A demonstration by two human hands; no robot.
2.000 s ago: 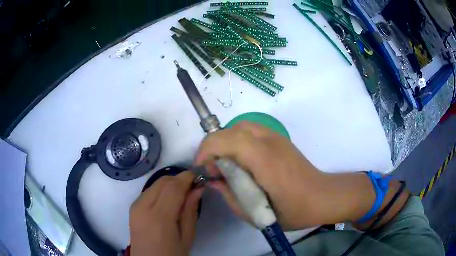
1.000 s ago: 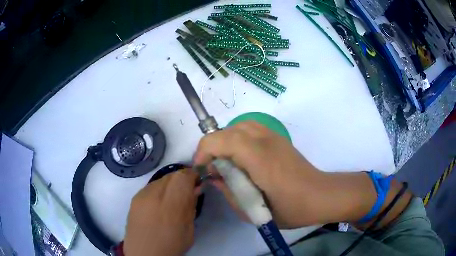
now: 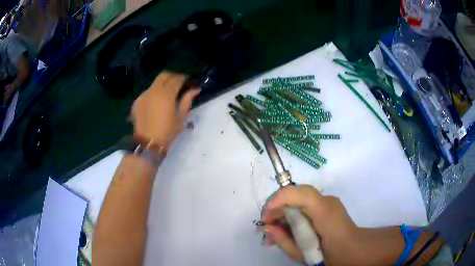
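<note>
My right hand (image 3: 302, 218) is closed around the pale grip of a soldering iron (image 3: 273, 156). Its metal barrel points up and left over the pile of green PCB strips (image 3: 291, 117). A small dark item (image 3: 259, 223) shows at my right fingertips, too blurred to name. My left hand (image 3: 161, 109) is blurred at the far edge of the white board (image 3: 203, 208), over the dark conveyor. Its thumb and fingers are around or beside something dark; whether it grips it is unclear. Black headphones (image 3: 205, 31) lie on the conveyor just beyond.
More black headphones (image 3: 120, 62) are on the dark conveyor, with a dark round piece (image 3: 37, 137) at left. A white card (image 3: 60, 223) stands at the lower left. A blue-edged tray (image 3: 422, 109) with parts is at right. Another person's arm (image 3: 22, 67) shows at the upper left.
My left hand has moved from the ear cup to the far conveyor edge. The headphones have left the board, and the green disc no longer shows. The view has shifted; my right hand still holds the iron.
</note>
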